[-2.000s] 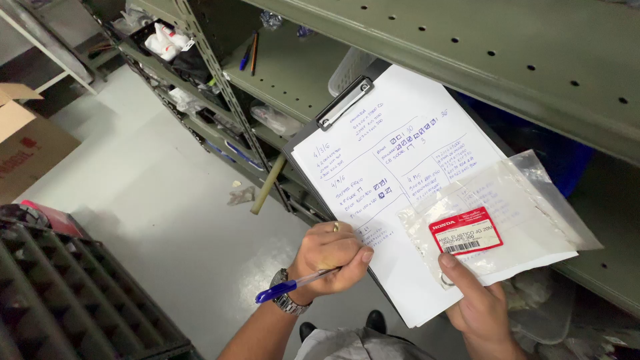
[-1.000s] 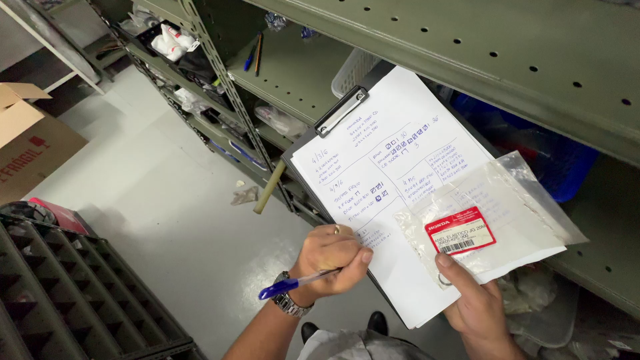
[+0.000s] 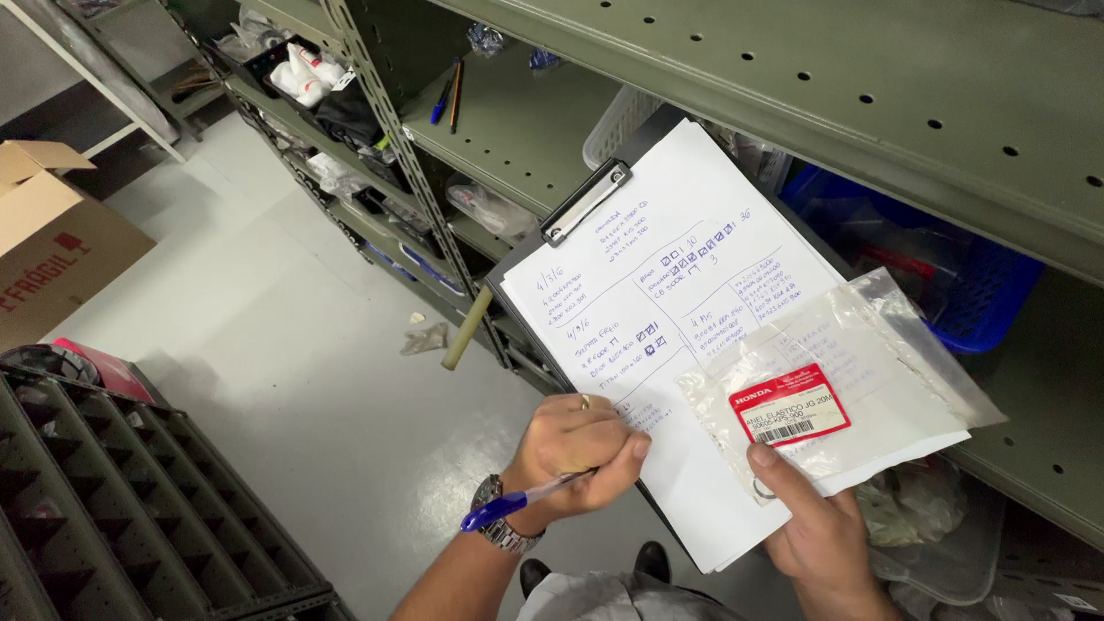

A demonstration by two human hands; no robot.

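Observation:
My left hand, with a ring and a metal wristwatch, is closed around a ballpoint pen with a clear barrel and blue cap. It rests at the left edge of the handwritten paper sheets; the pen tip is hidden behind the fingers. A black clipboard holds the sheets under its metal clip. My right hand grips the lower right of the sheets, its thumb pressing a clear plastic bag onto them. The bag has a red and white Honda label and a small metal ring inside.
Green perforated metal shelving runs behind and beside the clipboard. It holds two pens, a white basket, a blue bin and bagged parts. A compartment rack and a cardboard box stand at left on the grey floor.

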